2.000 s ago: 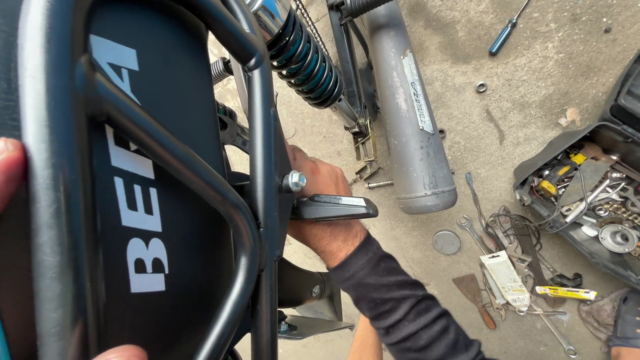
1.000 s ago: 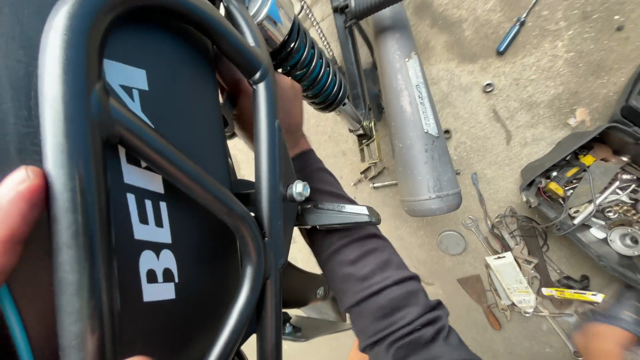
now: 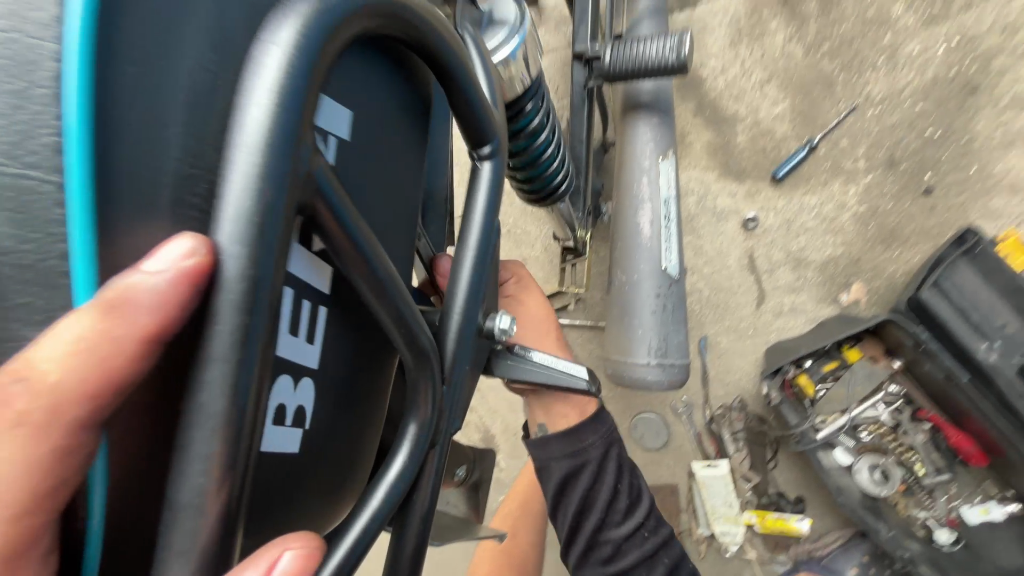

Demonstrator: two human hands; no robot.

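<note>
My left hand point(image 3: 104, 352) lies at the left edge against a black tubular metal rack point(image 3: 240, 272), one fingertip on its outer side and another digit lower down by the tube. Behind the rack is a black motorcycle panel point(image 3: 360, 184) with white BERA lettering. My right hand point(image 3: 532, 312), in a black sleeve, reaches behind the rack's right tube beside a hex bolt point(image 3: 501, 326) and a black bracket point(image 3: 544, 370). Its fingertips are mostly hidden, so what it holds cannot be told. A coil-spring shock absorber point(image 3: 540, 144) stands above it.
A grey exhaust muffler point(image 3: 644, 240) and a ribbed footpeg point(image 3: 646, 56) are right of the shock. On the concrete lie a blue-handled screwdriver point(image 3: 794, 162), a nut point(image 3: 750, 221) and several tools. An open black toolbox point(image 3: 840, 472) holds sockets and hardware. A bare limb point(image 3: 516, 520) shows below.
My right hand, up behind the rack near the shock one second ago, is now lower, beside the bracket. The view has shifted, showing more of my left hand and the footpeg.
</note>
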